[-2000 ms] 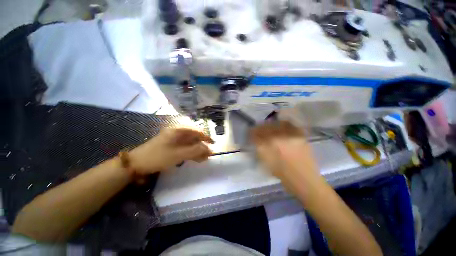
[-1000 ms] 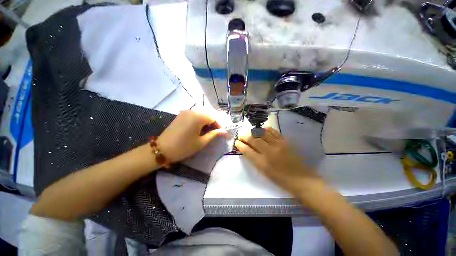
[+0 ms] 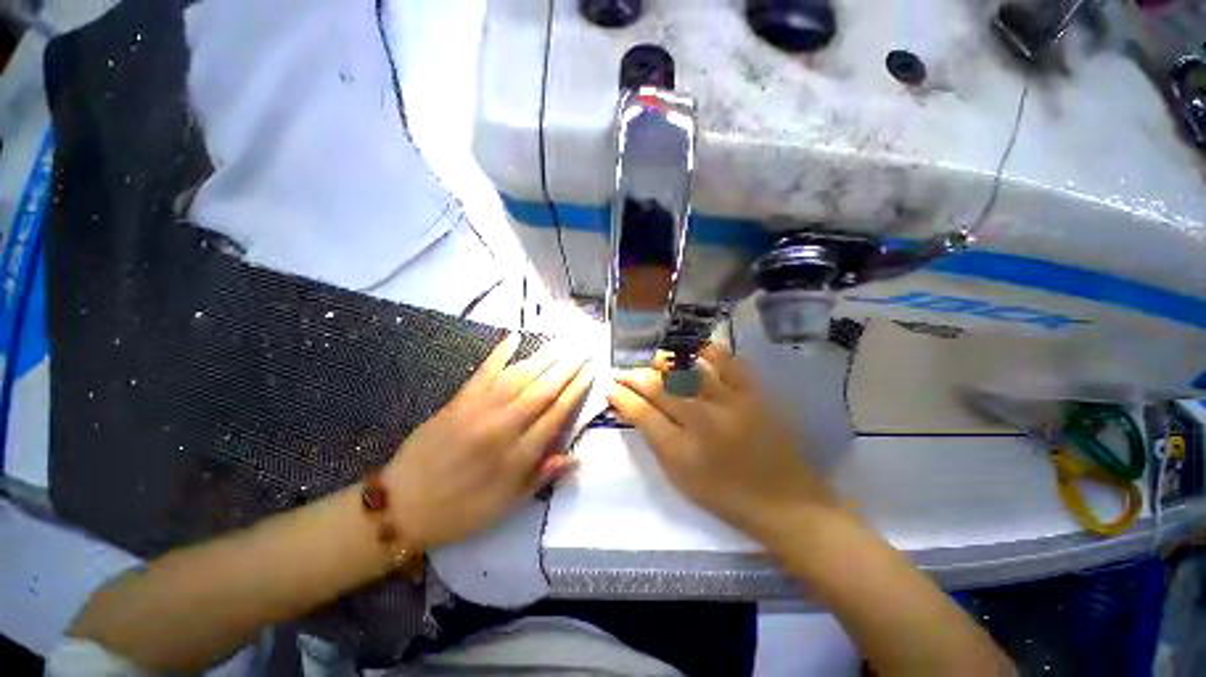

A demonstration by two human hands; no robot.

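A dark speckled garment panel (image 3: 357, 384) with a pale grey-white layer (image 3: 298, 146) lies left of the needle area. My left hand (image 3: 496, 443) is spread flat on the panel, fingertips beside the brightly lit needle area. My right hand (image 3: 714, 443) is just right of it, fingertips at the presser foot (image 3: 683, 377) and on the cloth edge; whether they pinch it is hidden. A curved grey piece (image 3: 800, 384) with a dark band lies under the machine arm, partly behind my right hand. A pale curved end (image 3: 496, 562) hangs over the table's front edge. Glare hides the needle.
The white sewing machine head (image 3: 846, 159) with its chrome cover (image 3: 651, 225) stands in front. Scissors with yellow and green handles (image 3: 1098, 489) lie at the right end of the table (image 3: 661, 503). A blue basket (image 3: 1124, 615) is below at the right.
Two seconds ago my right hand was further right with a grey piece; it has moved left to the needle area. Since one second ago my left hand has flattened onto the cloth, fingers spread.
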